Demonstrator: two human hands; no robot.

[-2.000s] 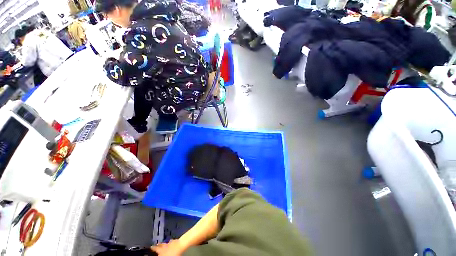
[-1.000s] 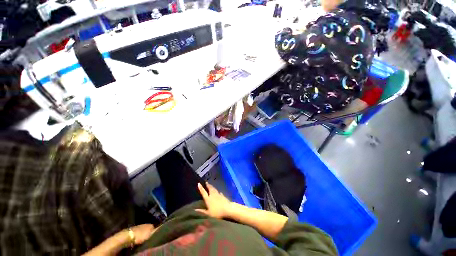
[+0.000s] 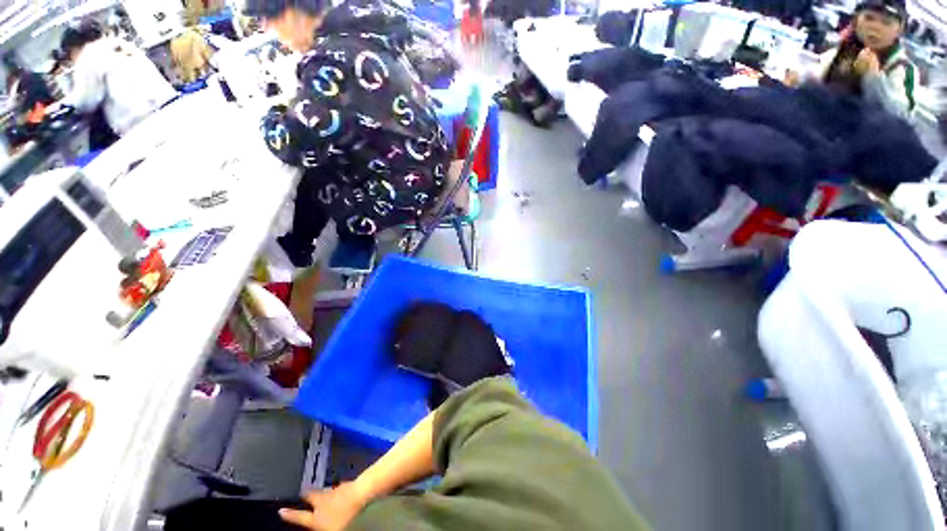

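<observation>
My right hand (image 3: 334, 509), in an olive sleeve, is at the bottom edge. It rests on something black (image 3: 234, 515), with fingers a little apart and no held thing visible. The black thing is cut off by the frame; I cannot tell whether it is cloth or my leg. Small dark cut parts (image 3: 452, 342) lie stacked in the blue bin (image 3: 556, 358); my forearm and sleeve cover their near end. My left hand is out of the picture.
The white machine table (image 3: 171, 363) runs along the left, with scissors (image 3: 64, 428) and a small red-orange item (image 3: 143, 275) on it. A person in a patterned jacket (image 3: 358, 114) sits ahead. Dark garments (image 3: 748, 135) cover a table at right, near a white machine table (image 3: 831, 322).
The view has swung right since one second ago. The plaid fabric, the sewing machine's control panel and my left hand have left the picture. My right hand now shows at the bottom edge.
</observation>
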